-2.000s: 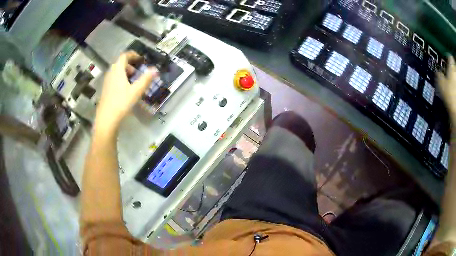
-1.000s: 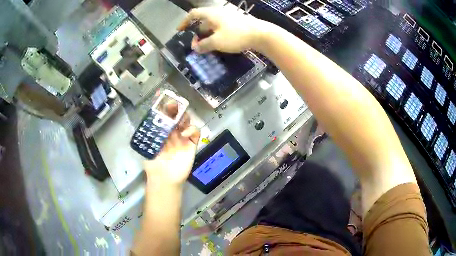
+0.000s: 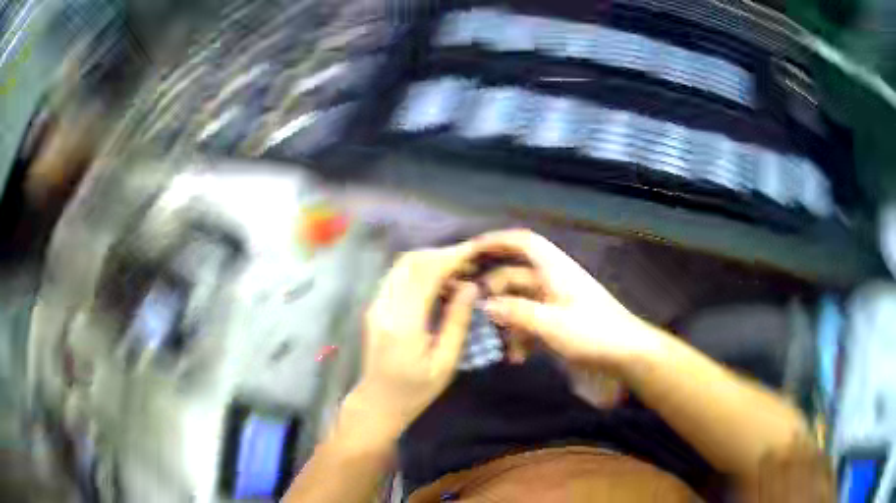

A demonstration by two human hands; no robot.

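The view is blurred. A phone front housing (image 3: 482,344) with a grid of keys is held between both hands above my lap; its upper part is hidden by the fingers. My left hand (image 3: 418,319) grips it from the left side. My right hand (image 3: 555,305) has its fingers on it from the right, thumb and fingers near the left fingertips. At the left, the fixture (image 3: 157,314) on the left press machine (image 3: 265,344) shows a pale, smeared part in it.
A blister tray (image 3: 609,162) with rows of pale keypad parts lies beyond the hands. Another tray (image 3: 285,108) is at the upper left. The red emergency stop button (image 3: 324,227) and blue control screen (image 3: 262,454) are on the left machine. Another blue screen (image 3: 861,477) is at lower right.
Both hands have moved from the left machine to above the lap, bringing the housing along. My right hand has left the fixture and joined my left at the housing. The view has turned right.
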